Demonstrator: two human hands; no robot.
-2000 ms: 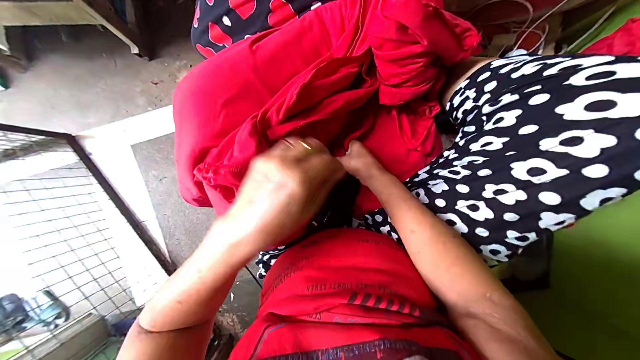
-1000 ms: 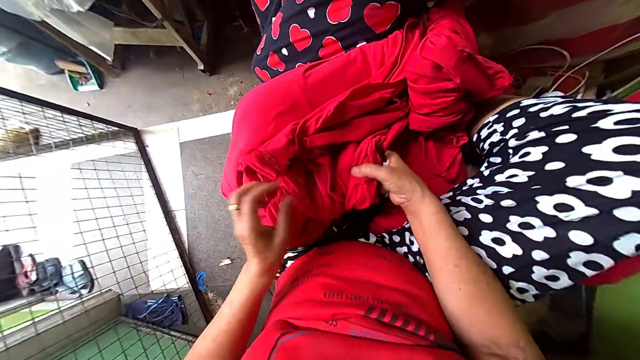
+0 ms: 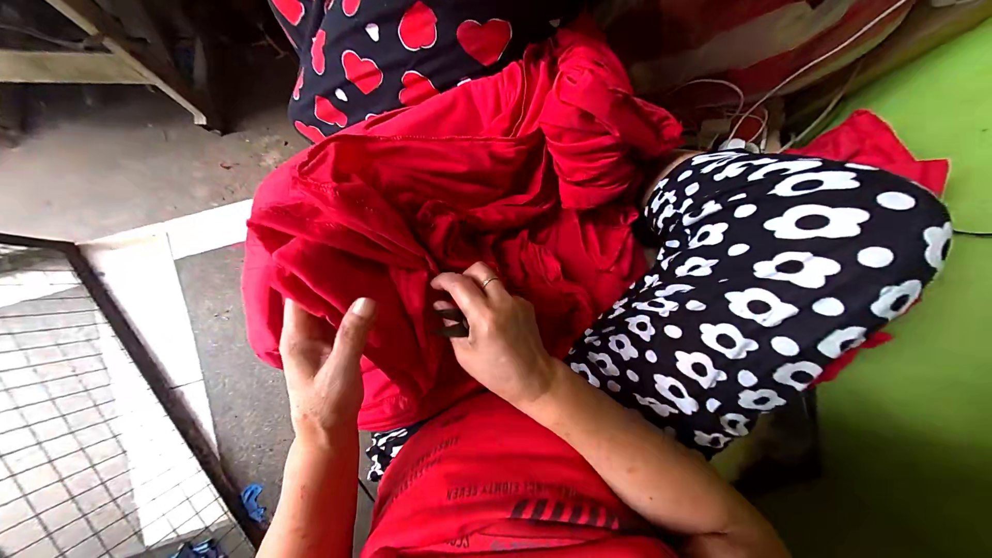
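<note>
A heap of red fabric (image 3: 465,178), with seams and folds, lies across my lap. My left hand (image 3: 324,372) is at its near left part, the fingers partly tucked under a fold and the thumb raised apart from them. My right hand (image 3: 496,333), with a ring on one finger, is over the middle of the fabric. Its curled fingers hold a small dark object (image 3: 452,319), mostly hidden, whose kind I cannot tell. The fingertips are close to or touching the fabric.
A black cloth with red hearts (image 3: 418,46) lies beyond the heap. My leg in black-and-white floral cloth (image 3: 775,271) extends right, beside a green surface (image 3: 899,403). White cables (image 3: 763,101) run at the upper right. A wire mesh panel (image 3: 70,403) stands left; a wooden frame (image 3: 77,68) is upper left.
My left hand was spread above the fabric a second ago; its fingers are now partly under a fold. My right hand has turned palm down, its fingers curled over the fabric.
</note>
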